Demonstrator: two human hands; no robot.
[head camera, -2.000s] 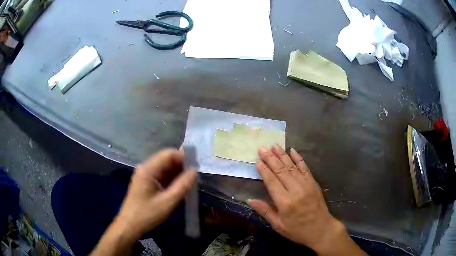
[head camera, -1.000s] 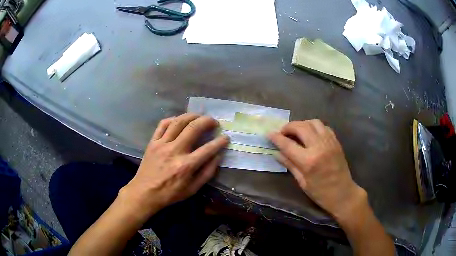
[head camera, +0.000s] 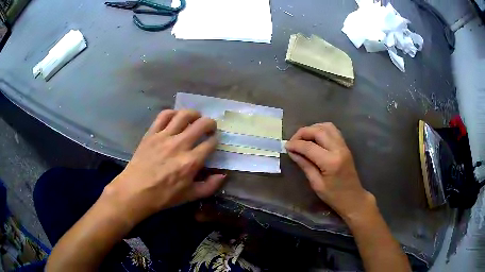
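Note:
A khaki cloth piece (head camera: 252, 123) lies flat on a larger white interlining piece (head camera: 250, 163). A narrow grey-white strip (head camera: 250, 141) lies lengthwise across the khaki cloth, with khaki showing above and below it. My left hand (head camera: 173, 154) rests on the left part of the pieces, fingers bent and thumb apart near the lower edge; it hides their left part and the strip's left end. My right hand (head camera: 322, 162) pinches the strip's right end between thumb and fingers, just past the cloth's right edge.
An iron (head camera: 433, 164) rests at the right. A khaki stack (head camera: 322, 57), white sheets (head camera: 223, 20) and crumpled white material (head camera: 380, 31) lie farther back. Green-handled scissors (head camera: 154, 21) lie beside the sheets. A small whitish stack (head camera: 60, 54) lies at the left.
The strip, held in my left hand two seconds ago, now lies across the khaki cloth. My right hand has moved off the cloth to the strip's right end. The view has shifted slightly.

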